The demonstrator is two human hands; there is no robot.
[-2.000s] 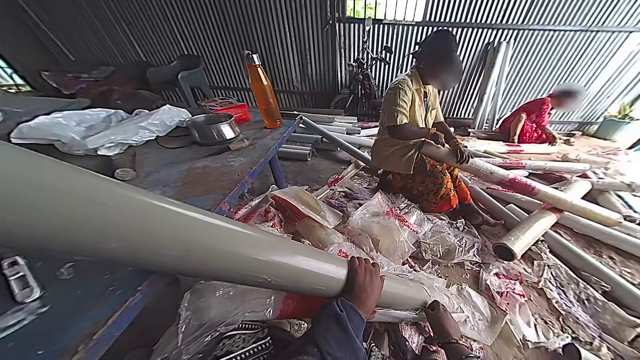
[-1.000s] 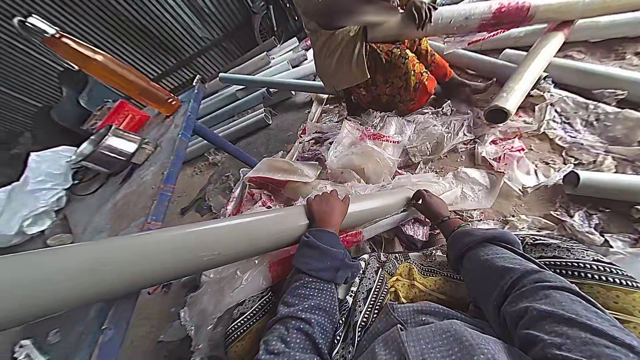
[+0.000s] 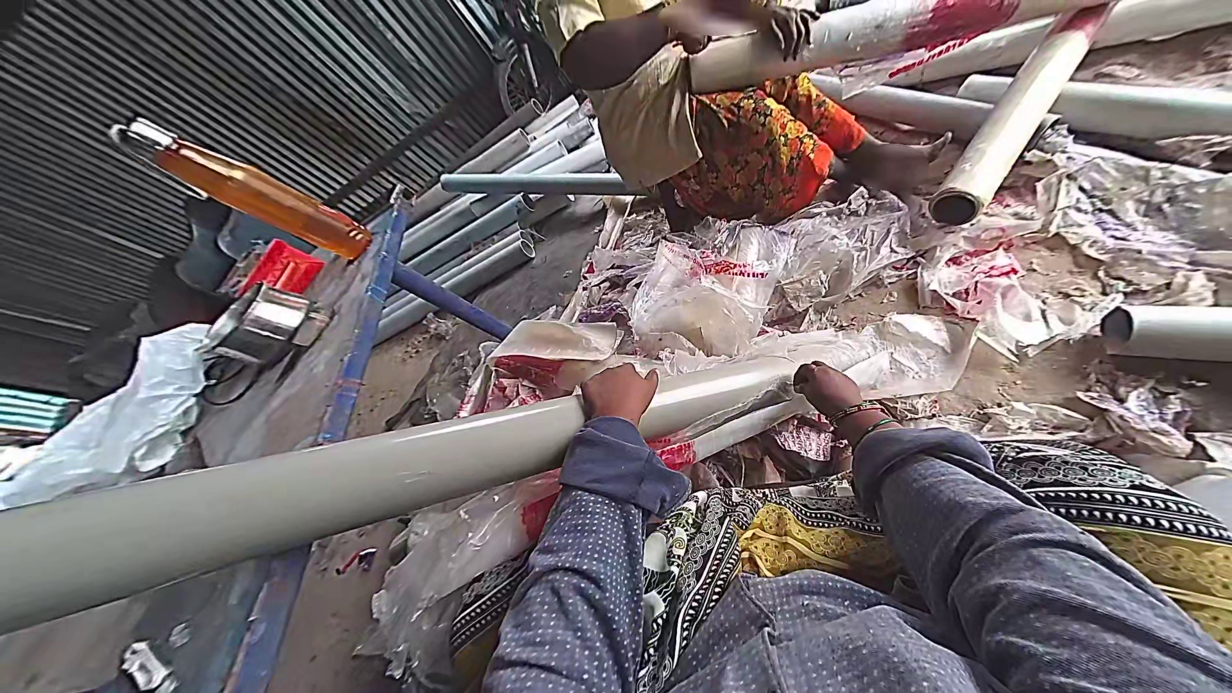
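Observation:
A long grey plastic pipe (image 3: 318, 486) runs from the left edge to the middle of the view, above my lap. My left hand (image 3: 619, 393) is wrapped over the pipe and grips it. Near its far end, my right hand (image 3: 828, 390) has its fingers closed at clear plastic film (image 3: 910, 361) that lies about the pipe's end; the fingertips are partly hidden. Under the pipe, another pipe in film with red print (image 3: 712, 441) lies at a slant.
A co-worker in patterned orange cloth (image 3: 760, 144) sits ahead, holding a pipe (image 3: 866, 38). Crumpled plastic film (image 3: 712, 298) covers the ground. Left stands a blue-edged table (image 3: 361, 337) with an orange bottle (image 3: 260, 197) and a metal pot (image 3: 260, 325). Several pipes (image 3: 481, 269) lie behind it.
The view has tilted and turned down since two seconds ago. Both hands remain at the pipe and its end; against one second ago, they have hardly moved.

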